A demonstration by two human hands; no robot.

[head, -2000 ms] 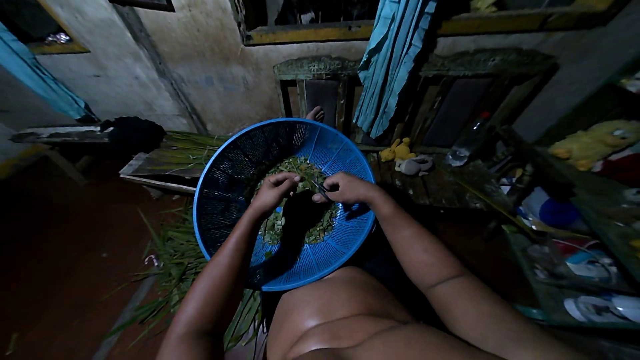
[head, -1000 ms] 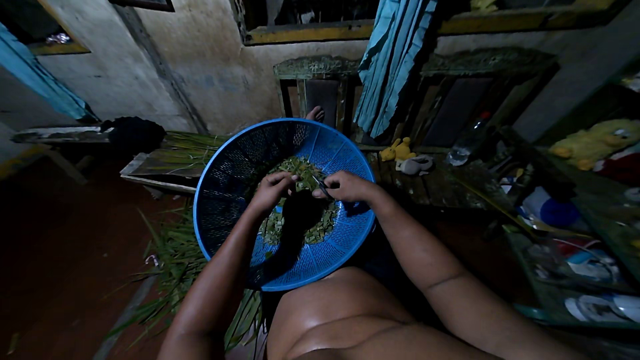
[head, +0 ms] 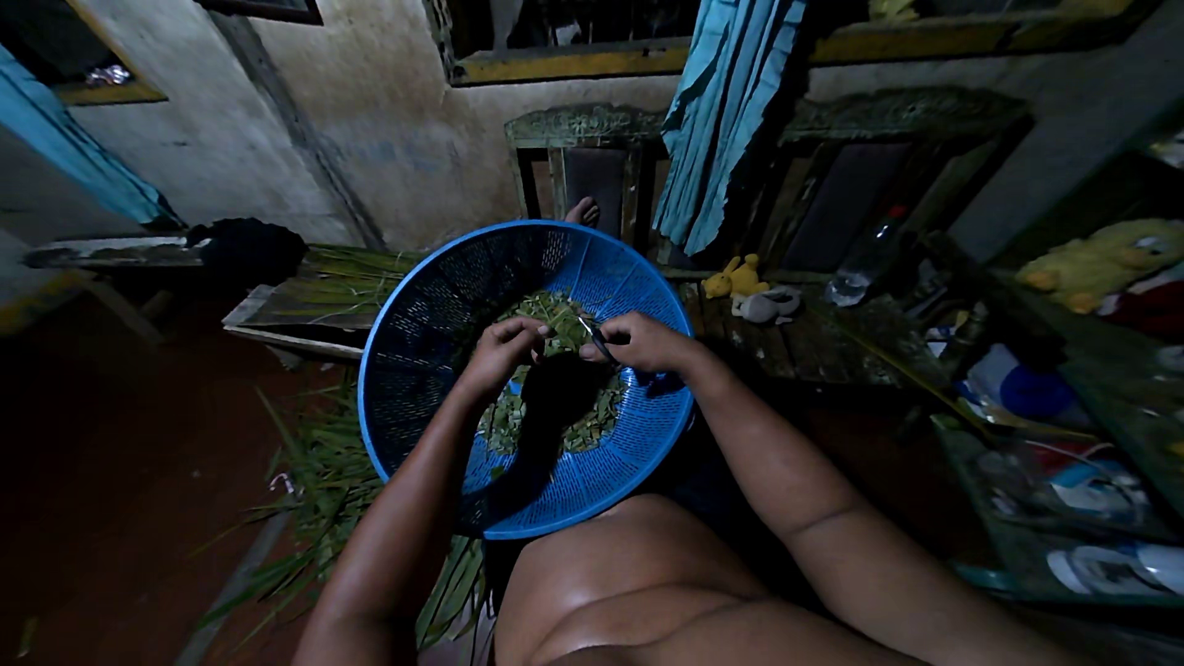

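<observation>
A wide blue plastic basket with mesh walls rests against my belly, with chopped green leaf pieces in its bottom. Over the basket, my right hand grips a pair of scissors, whose blades point up and to the left. My left hand is just left of the blades, its fingers bent and close together; whether a leaf is between them cannot be told. A dark shadow covers part of the cut leaves below my hands.
Long green leaves lie on the floor at the left, and more on a low wooden bench. Ahead is a wooden seat with plush toys and a plastic bottle. A cluttered shelf stands at the right; a blue curtain hangs ahead.
</observation>
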